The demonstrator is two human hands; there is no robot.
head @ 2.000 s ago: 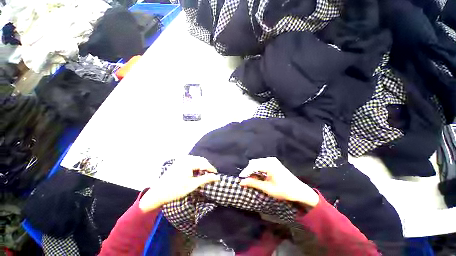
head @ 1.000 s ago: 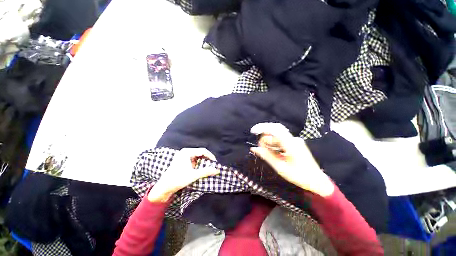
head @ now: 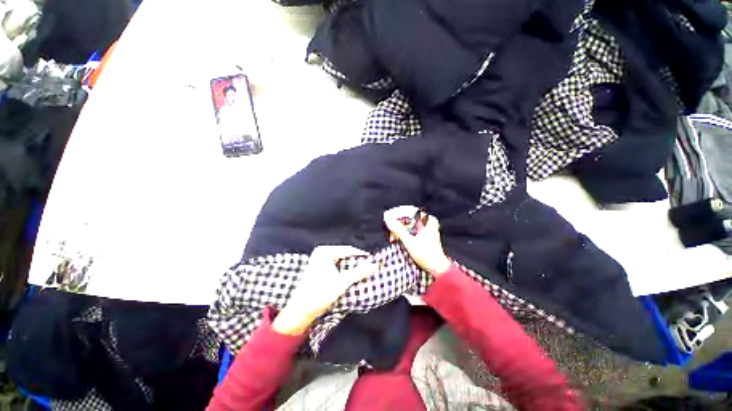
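A navy padded jacket with black-and-white checked lining lies over the near table edge and my lap. My left hand pinches the checked cloth near the seam. My right hand is at the seam just right of it, fingers curled. A small dark and reddish thing, perhaps thread snips, shows between its fingers; its blades are not clear.
A phone with a lit screen is on the white table. More navy jackets are heaped behind. Thread clippings lie at the left edge. A grey striped garment and two dark cylinders are at right.
My right hand has come down from above the jacket to the seam beside my left hand. My left hand has shifted right along the checked cloth. The view has shifted slightly.
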